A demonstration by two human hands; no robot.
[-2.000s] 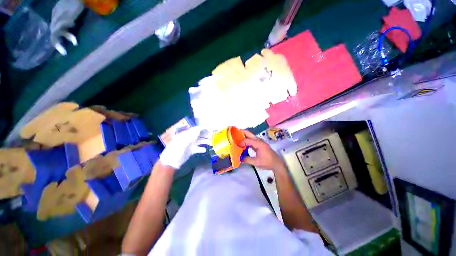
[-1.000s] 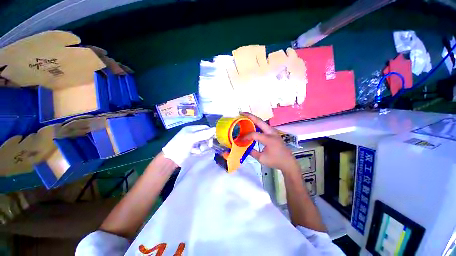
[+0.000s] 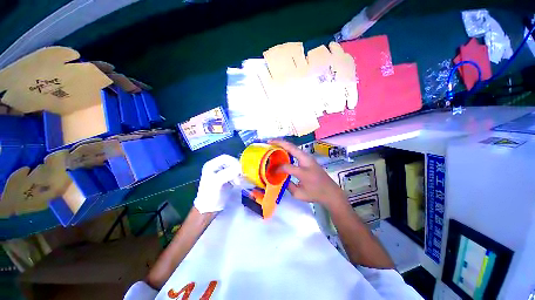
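Note:
The tape dispenser (image 3: 267,170), with a yellow-orange round roll and orange and blue body, is held in front of my chest. My bare right hand (image 3: 308,176) grips its right side, with fingers at the opening of the roll. My gloved left hand (image 3: 217,183) is at the dispenser's left edge, fingers bent close to it. Whether the fingers pinch the tape end or touch the body cannot be told; the clear tape is hard to see.
Blue retail boxes (image 3: 132,161) with open tan flaps stand at left. A printed card (image 3: 205,128) lies beyond my left hand. Tan blanks (image 3: 293,85), white sheets and red card sheets (image 3: 384,96) lie ahead. The white machine (image 3: 487,176) with touchscreen stands at right.
The view has turned and shifted. The dispenser has tilted slightly and stays in my right hand. My left hand has turned more upright beside it.

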